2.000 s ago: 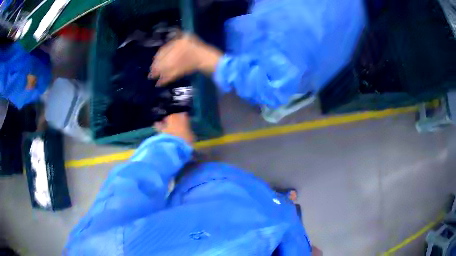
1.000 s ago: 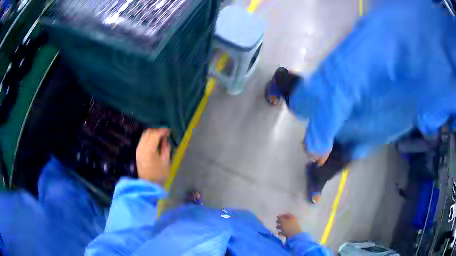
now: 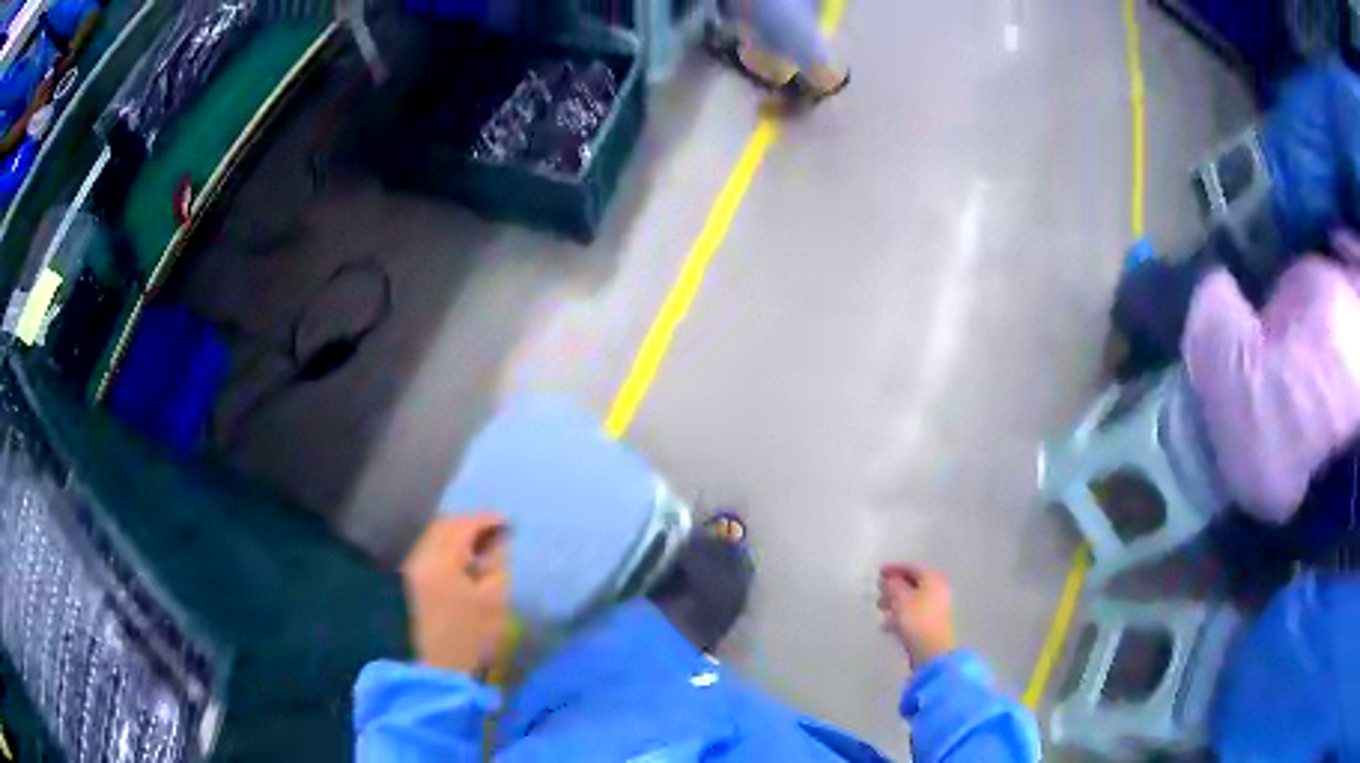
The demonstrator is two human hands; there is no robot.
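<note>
My left hand [image 3: 455, 593] is at the lower left, fingers curled, overlapping the left edge of a pale blue-grey stool seat [image 3: 555, 499]. I cannot tell whether it touches or grips the stool. My right hand [image 3: 919, 611] is at the lower centre right, over the grey floor, fingers loosely bent with nothing visible in it. The stool's lower part is mostly hidden by its seat and my blue smock.
A green crate [image 3: 585, 209] with glossy plastic stands upper left. Another green crate [image 3: 284, 611] with shiny trays is at lower left. The bench edge [image 3: 224, 164] curves above a cable. A person's foot shows at top; people sit near stools [image 3: 1126, 485] at right.
The view has moved along the aisle. The stool seat is now beside my left hand. The large crate is gone from the upper left, and the standing person has left the right side.
</note>
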